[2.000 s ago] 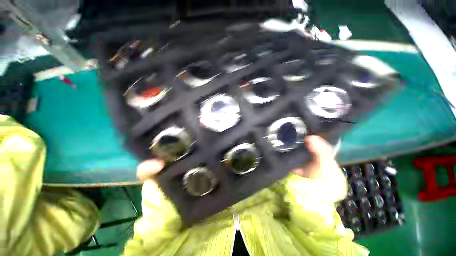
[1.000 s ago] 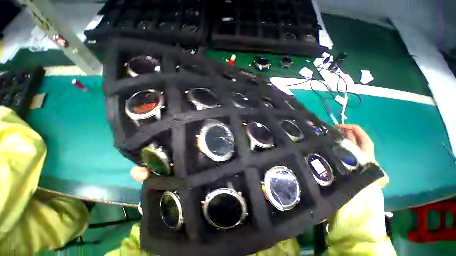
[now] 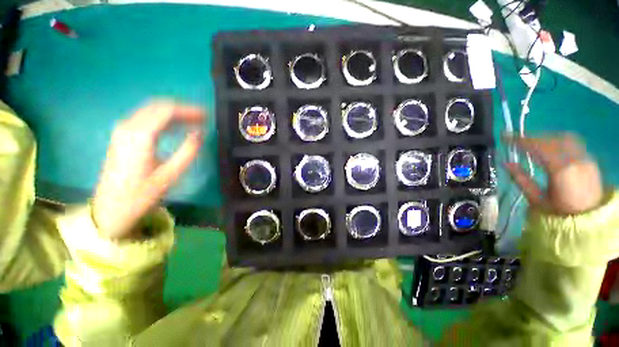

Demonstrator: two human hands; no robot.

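Note:
A black foam tray (image 3: 285, 148) lies flat on the teal mat, its near edge close against my smock. Each square pocket holds one round watch unit. One watch (image 3: 256, 124) shows orange on its face, one (image 3: 414, 217) shows a white square, and two at the right show blue. A white label (image 3: 481, 62) is at the far right corner. My left hand (image 3: 146, 159) is blurred, empty, with fingers apart, just left of the tray. My right hand (image 3: 553, 169) is blurred and empty, with fingers apart, just right of the tray.
A second tray (image 3: 468, 279) of watches sits below bench level at lower right. A white cable (image 3: 526, 122) runs beside my right hand, with a power strip (image 3: 519, 34) and white scraps at upper right. A red item (image 3: 64, 27) lies far left. Another person's yellow-green sleeve (image 3: 20, 203) is at the left.
The tray was held tilted and bent in both my hands; it now lies flat on the mat. Both hands have let go and moved out to its sides. The view has shifted down.

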